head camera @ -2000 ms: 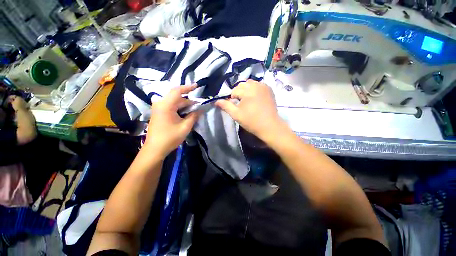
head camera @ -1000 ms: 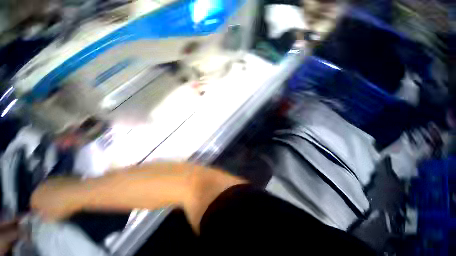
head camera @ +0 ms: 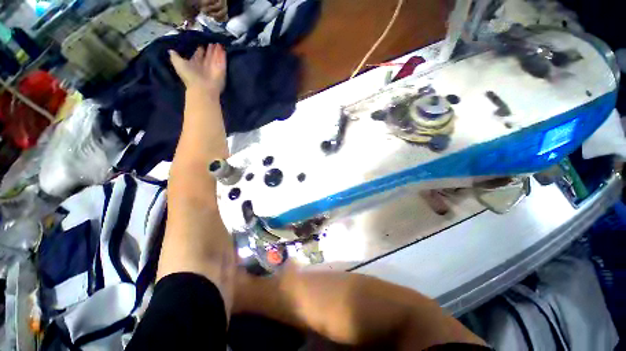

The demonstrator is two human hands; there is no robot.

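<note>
My left hand (head camera: 202,67) reaches far forward over the navy cloth (head camera: 257,86) behind the machine head. Its thumb and fingers are spread, and no cloth shows pinched between them. My right forearm (head camera: 329,298) crosses low in front of the needle end. My right hand is hidden behind my left arm. The white, navy and black garment (head camera: 130,233) lies bunched at the left of my left forearm.
The white sewing machine head (head camera: 371,147) with a blue stripe fills the centre and right. Its table edge (head camera: 535,250) runs below it, with grey cloth (head camera: 556,308) beneath. Clear plastic wrapping (head camera: 72,147) is at left. Part of another person's hand (head camera: 214,8) shows at the top.
The view has swung from the right side back over the machine top. My hands were together on the white-and-black cloth; now my left arm is stretched forward over the navy cloth.
</note>
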